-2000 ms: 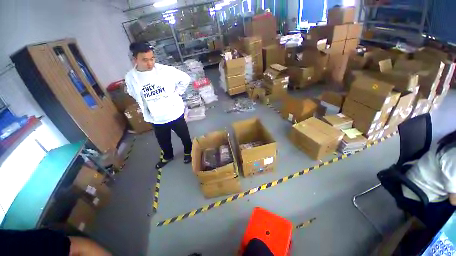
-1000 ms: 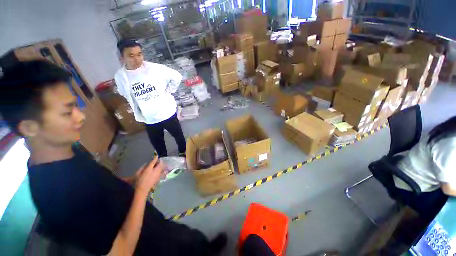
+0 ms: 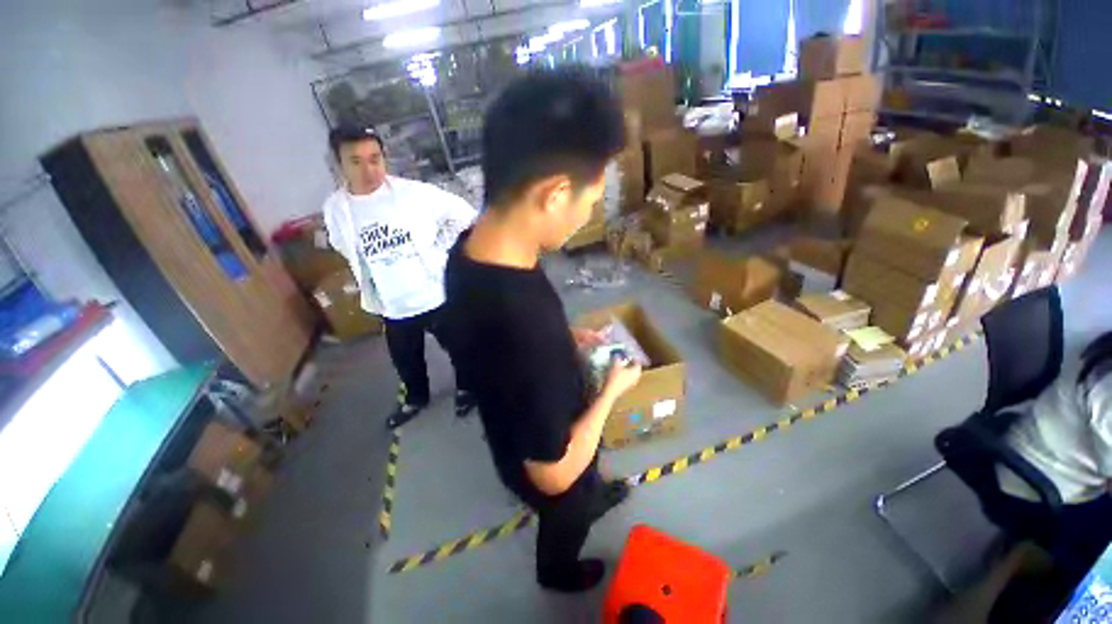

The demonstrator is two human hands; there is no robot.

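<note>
Neither of my hands is in the picture. Nearest in front of me is an orange-red plastic stool (image 3: 668, 583) at the bottom, with a dark rounded shape over its lower edge. Beyond it stands a person in a black T-shirt (image 3: 518, 354), holding a small clear or whitish item (image 3: 606, 355) in both hands. An open carton (image 3: 646, 421) stands behind that person, partly hidden. A corner of the parts tray (image 3: 1089, 603) shows at the lower right edge.
A person in a white top (image 3: 402, 244) stands farther back. A seated person's office chair (image 3: 1022, 354) is at right. A green bench (image 3: 110, 475) and wooden cabinet (image 3: 195, 244) are at left. Closed cartons (image 3: 780, 347) and striped floor tape (image 3: 719, 449) lie ahead.
The person in black came into view at the left and has walked right, now standing before the open cartons and hiding one. The view has shifted slightly.
</note>
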